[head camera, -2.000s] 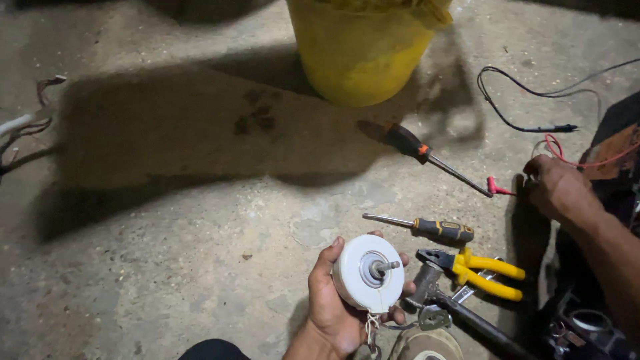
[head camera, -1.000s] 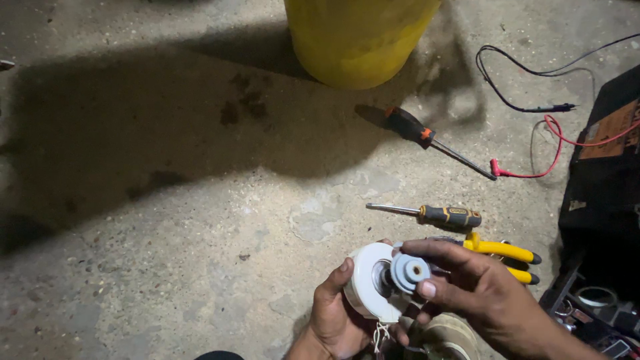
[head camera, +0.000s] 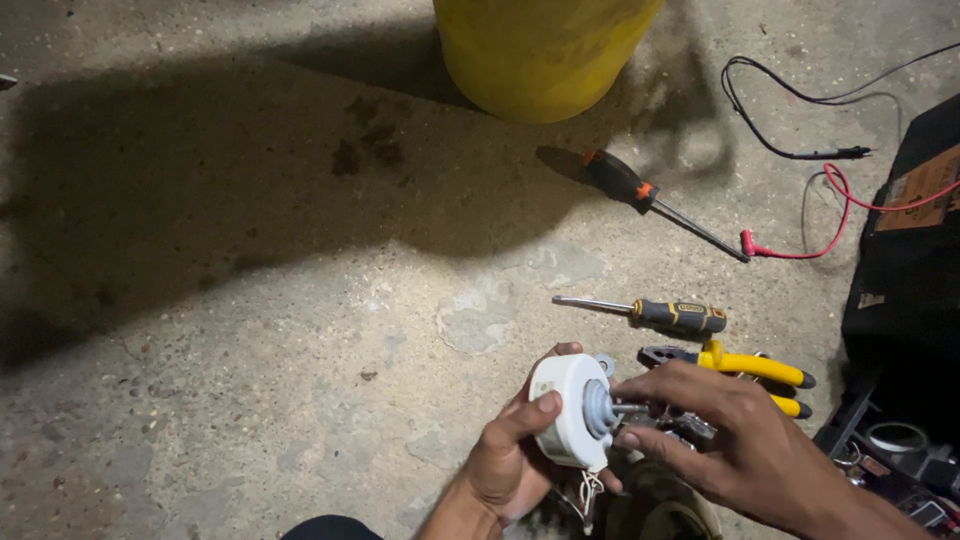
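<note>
My left hand (head camera: 517, 450) holds a round white motor housing (head camera: 562, 412) from its left side, with thin white wires (head camera: 589, 491) hanging below. A grey stepped, ring-shaped part (head camera: 598, 409) sits around the metal shaft (head camera: 631, 409) on the housing's right face. My right hand (head camera: 720, 427) is at the shaft, thumb and fingers apart on either side of it beside the grey part; whether they touch it cannot be told. Yellow-handled pliers (head camera: 750, 365) lie partly behind my right hand. Above them is a black and yellow screwdriver (head camera: 679, 316).
An orange and black screwdriver (head camera: 619, 180) lies near a yellow bucket (head camera: 547, 60). Red (head camera: 844, 217) and black (head camera: 757, 127) test leads cross the concrete floor at right. A black case (head camera: 900, 300) and a tray of parts (head camera: 892, 465) stand at the right edge.
Two seconds ago the shaft was bare and my right hand was by the red lead. My right hand has come to the motor, and the grey part now sits around the shaft against the housing.
</note>
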